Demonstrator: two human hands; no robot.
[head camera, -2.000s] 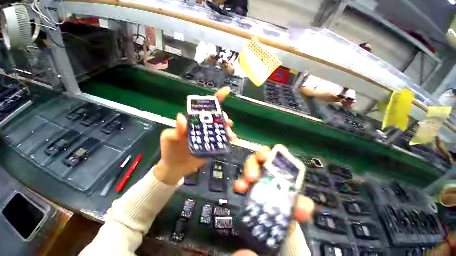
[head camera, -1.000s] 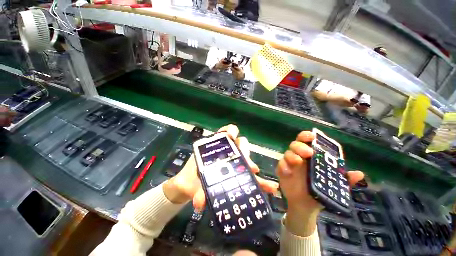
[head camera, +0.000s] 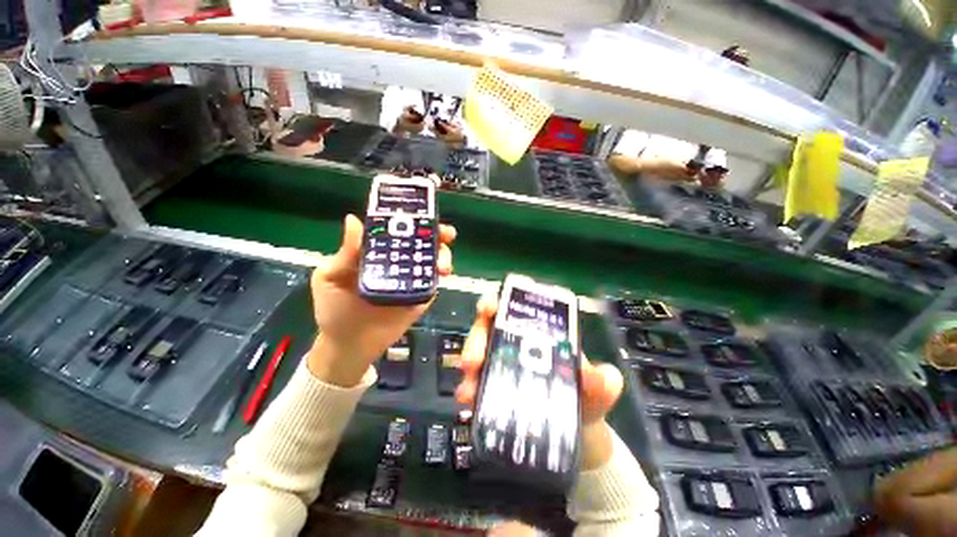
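Note:
My left hand (head camera: 352, 299) holds a black keypad phone (head camera: 399, 246) upright, face toward me. Its screen is lit with text and its white digits show. My right hand (head camera: 596, 393) holds a second keypad phone (head camera: 528, 378), nearer and lower. Its screen is lit, and its digits are smeared by motion blur. The two phones are apart. Small dark batteries with pale labels (head camera: 437, 444) lie on the green surface below my hands, some partly hidden by the right phone. Phones lying back up (head camera: 395, 362) show behind my wrists.
A blister tray with several phones (head camera: 63, 362) is at left, another (head camera: 672, 430) at right. A red pen (head camera: 268, 380) and a smartphone (head camera: 61, 490) lie at left. Yellow sheets (head camera: 507, 113) hang from the shelf. People's hands show opposite, and a hand (head camera: 921, 491) at the right edge.
My left hand has raised its phone away to the upper left. My right hand has brought its phone lower, left and closer. The batteries are uncovered again. The whole view has shifted.

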